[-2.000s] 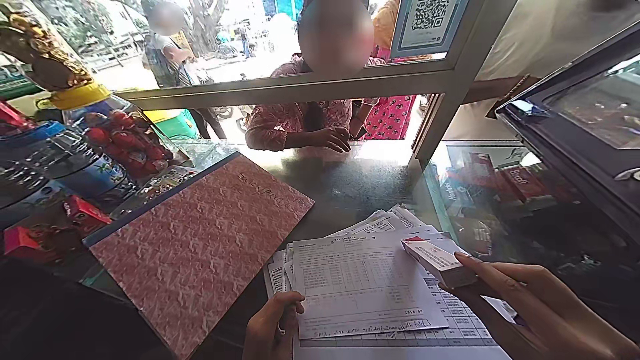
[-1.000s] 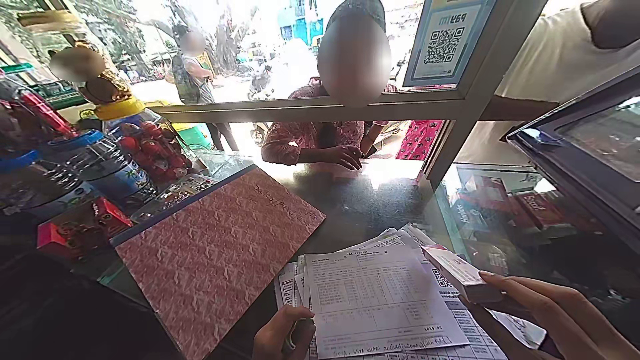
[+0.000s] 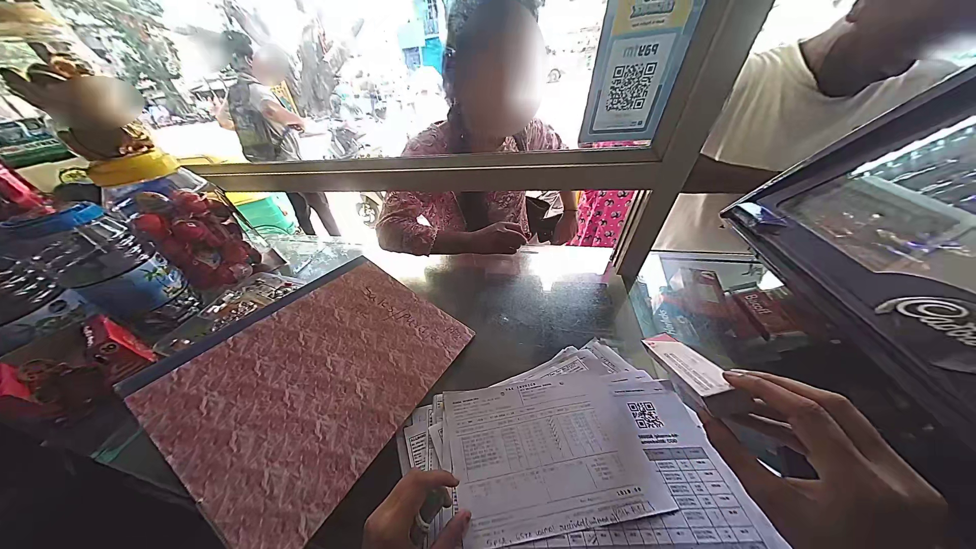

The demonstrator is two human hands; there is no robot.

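Observation:
My right hand (image 3: pixel 820 450) holds a small white and red cardboard box (image 3: pixel 690 367) between thumb and fingers, above the right side of a stack of printed papers. My left hand (image 3: pixel 419 511) rests at the lower left edge of the top sheet (image 3: pixel 549 457), a printed invoice with handwriting near its bottom. Its thumb and index finger are bent at the paper's edge; whether they pinch it is unclear. Under the top sheet lie more sheets, one with a printed code and a table (image 3: pixel 698 488). A red patterned hardcover book (image 3: pixel 297 412) with a dark spine lies left of the papers.
Plastic jars (image 3: pixel 137 267) and small red boxes (image 3: pixel 118 347) stand at the left. A metal window frame (image 3: pixel 427 177) crosses behind the glass counter (image 3: pixel 526 293). Beyond it a person's hand (image 3: pixel 499 238) rests at the opening. A dark display case (image 3: pixel 877 305) is at the right, with another person behind it.
The view has shifted somewhat. My right hand still holds the small box above the papers, and my left hand stays at the edge of the top sheet.

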